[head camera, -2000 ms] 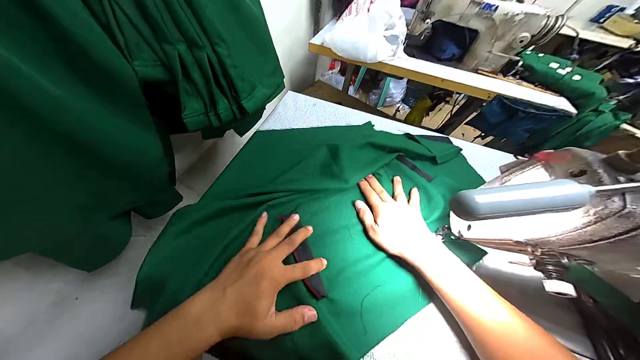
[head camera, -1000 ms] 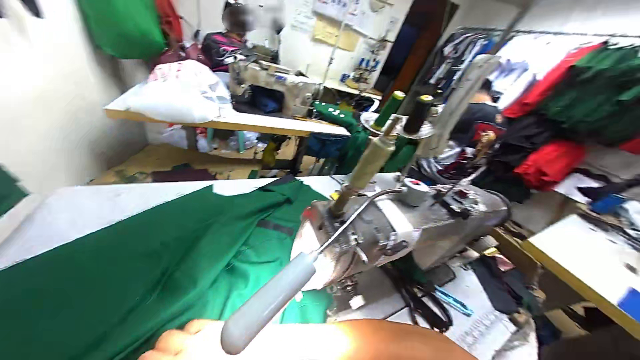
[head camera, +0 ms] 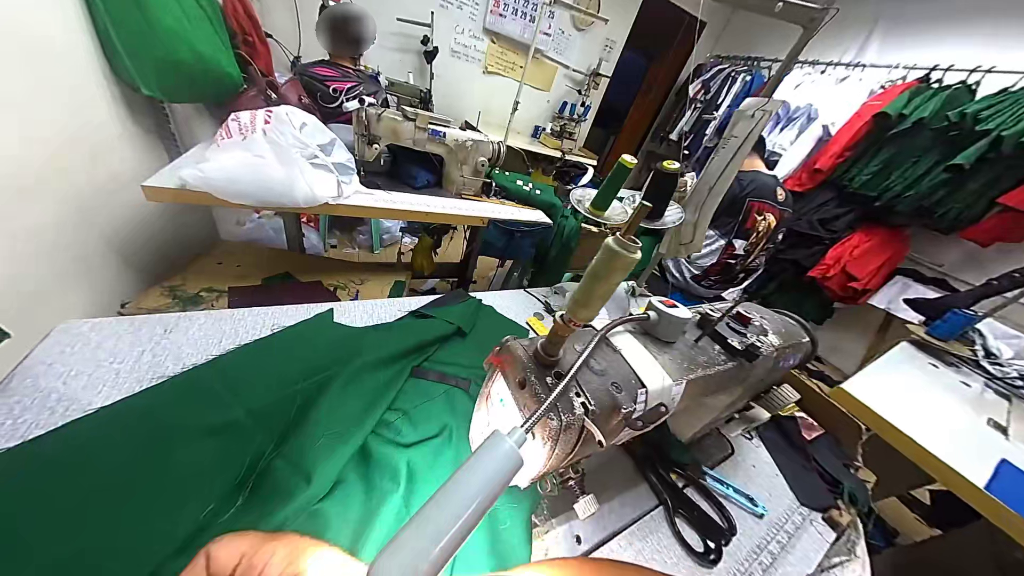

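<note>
Green cloth (head camera: 320, 400) lies across the table and reaches under the head of an industrial sewing machine (head camera: 680, 376). Two dark strips are on it, one a short band (head camera: 442, 378) left of the machine. My right hand (head camera: 268, 556) shows only in part at the bottom edge, over the cloth, strongly lit; its fingertips are cut off, so its grip cannot be told. A grey lamp tube (head camera: 452, 512) on a flexible metal neck covers part of my hand and forearm. Black-handled scissors (head camera: 692, 512) lie right of the needle area, beside a light-blue cutter (head camera: 734, 491). My left hand is out of view.
Thread cones (head camera: 613, 186) stand behind the machine. Beyond is another table with a white plastic bag (head camera: 276, 160) and a second sewing machine (head camera: 436, 144). One person (head camera: 340, 80) is at the back left, another (head camera: 740, 216) at the back right near hanging garments (head camera: 912, 136). A white-topped table (head camera: 944, 408) stands right.
The view has swung up and to the right. Two seconds ago both hands lay spread on the green cloth; now only part of my right hand shows and my left is out of view.
</note>
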